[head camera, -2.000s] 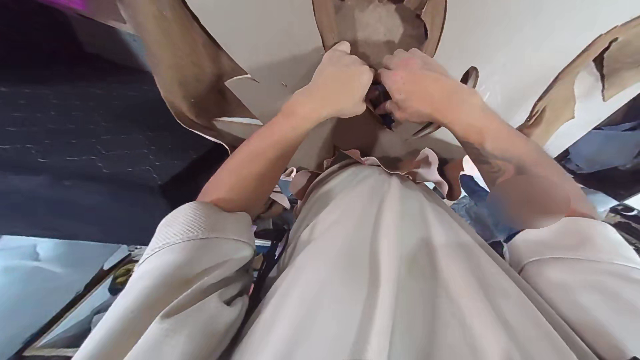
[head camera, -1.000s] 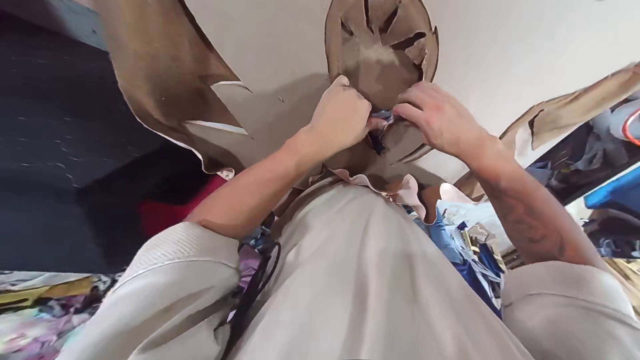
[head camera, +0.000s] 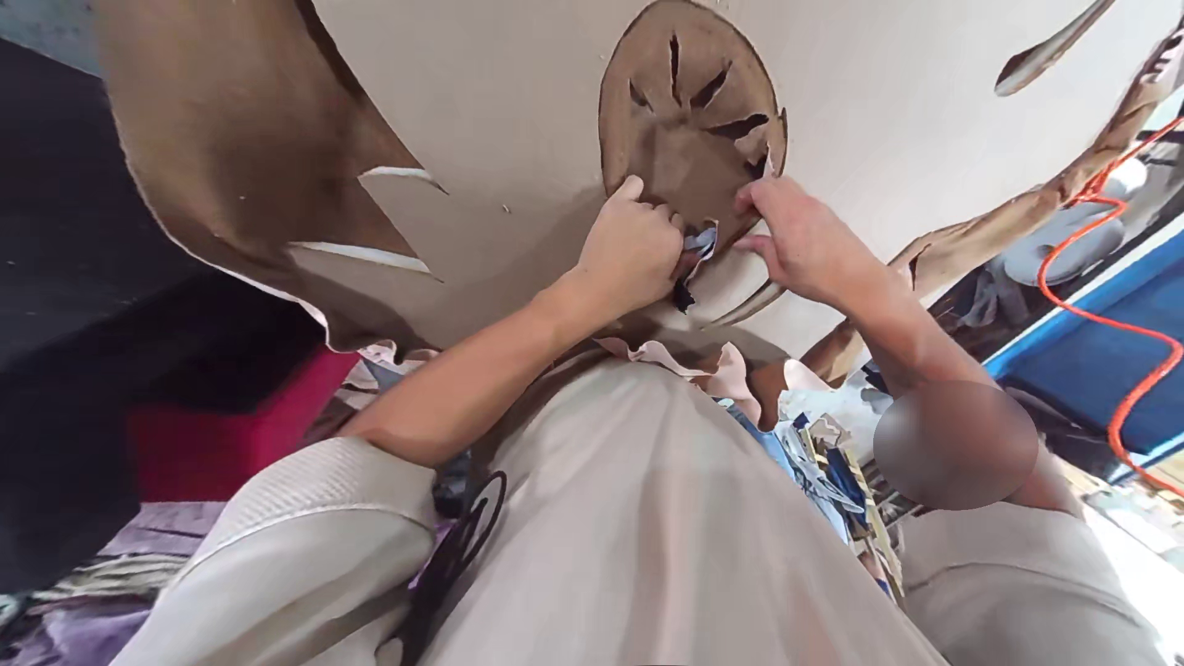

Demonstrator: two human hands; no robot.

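Note:
A large brown sheet, perhaps leather (head camera: 462,222), spreads in front of me, its pale side mostly up. At its upper middle lies an oval brown piece or folded part (head camera: 684,148) with several slits. My left hand (head camera: 634,245) grips the lower left edge of this oval with curled fingers. Beside those fingers shows a small bluish and dark thing (head camera: 700,242), too hidden to name. My right hand (head camera: 800,240) pinches the oval's right edge between thumb and fingers.
Dark material (head camera: 74,277) and a red surface (head camera: 222,435) lie at the left. An orange cord (head camera: 1124,324) hangs by a blue panel (head camera: 1101,361) at the right. Scissors-like black handles (head camera: 481,518) show beside my apron. Folded cloth (head camera: 102,573) lies at the lower left.
My right hand has moved away from my left, to the right along the oval's edge. The hands were close together before. The view has shifted somewhat.

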